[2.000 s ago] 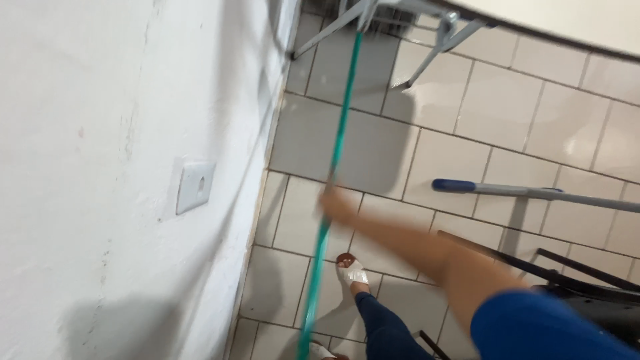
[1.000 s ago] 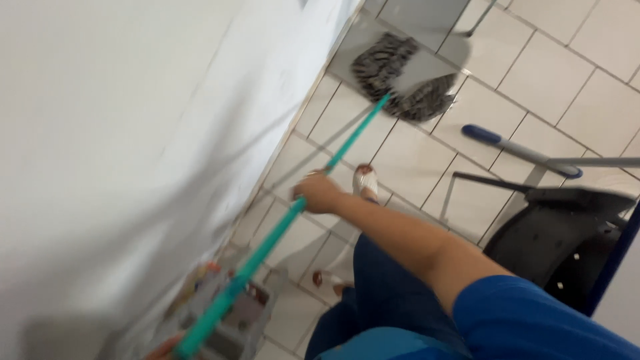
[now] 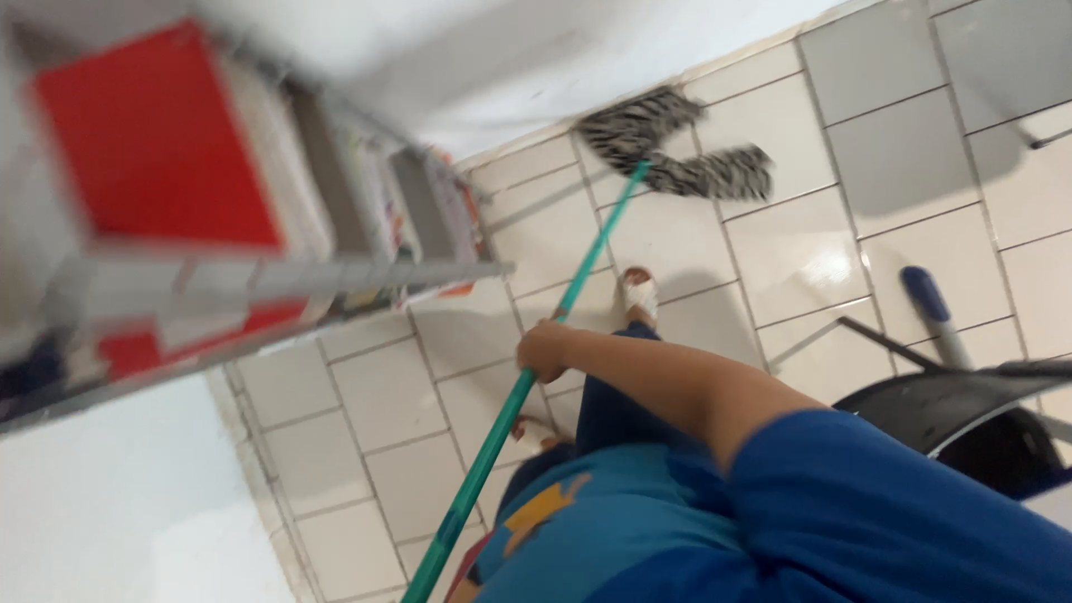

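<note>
My right hand [image 3: 548, 352] is closed around the green pole [image 3: 494, 427] of a mop, a little above its middle. The pole slants from the bottom edge up to a grey and black striped mop head [image 3: 628, 126], which lies spread on the tiles against the foot of the white wall. Part of the mop head is blurred. My left hand is out of view; only a small bit of skin shows at the bottom edge beside the pole. My feet in light sandals [image 3: 641, 293] stand on the tiled floor, just right of the pole.
At the left, close to the camera, a grey shelf unit [image 3: 377, 276] holds a red box [image 3: 159, 142] and other blurred items. A black chair [image 3: 904, 402] stands at the right, near a grey pole with a blue end [image 3: 925, 293]. A white wall [image 3: 519, 75] borders the floor.
The mop head, beneath the table's side of the view at first, is now beside the wall nearer the shelf. My left hand, partly seen on the pole one second ago, has left the view.
</note>
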